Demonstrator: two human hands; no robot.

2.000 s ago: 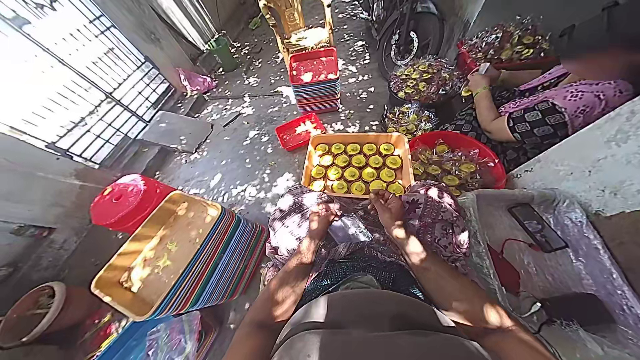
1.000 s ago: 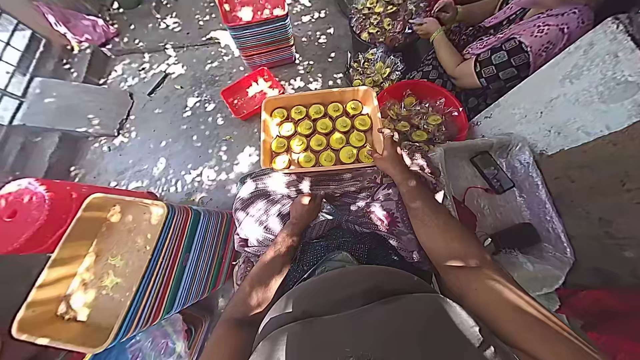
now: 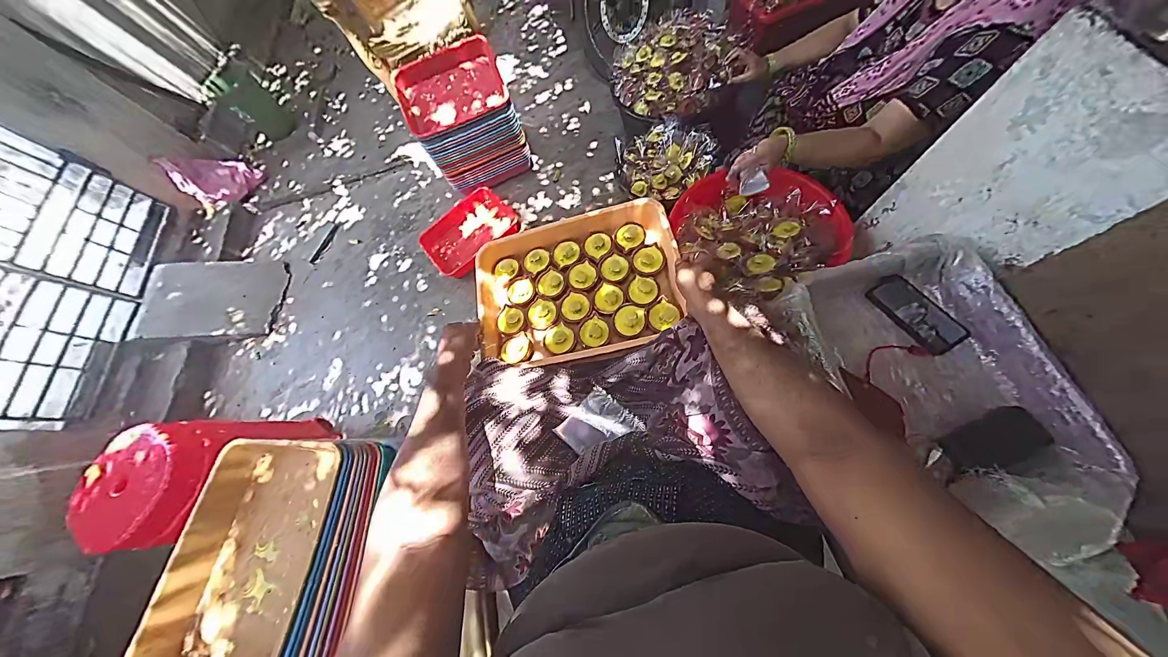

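Observation:
An orange plastic tray [image 3: 570,226] rests at my knees, over the patterned cloth on my lap [image 3: 520,411]. Rows of small round yellow pieces with dark rims [image 3: 582,275] fill it. My right hand [image 3: 701,287] grips the tray's right side wall. At its lower left corner is my left hand [image 3: 459,342], whose fingers are mostly hidden, so its hold is unclear. A small clear plastic packet [image 3: 598,422] lies on my lap, below the tray and between my forearms.
A red tub [image 3: 844,219] of wrapped yellow pieces touches the right side. Beyond it, a co-worker's hand [image 3: 753,162] holds a clear packet. Red tray [image 3: 456,239] and stacked trays [image 3: 474,137] stand ahead; more stacked trays [image 3: 274,529] left. A phone [image 3: 917,313] lies on plastic-covered surface right.
My left hand has moved from my lap to the tray's left corner. The co-worker's one hand now reaches over the red tub. The clear packet on my lap is now uncovered.

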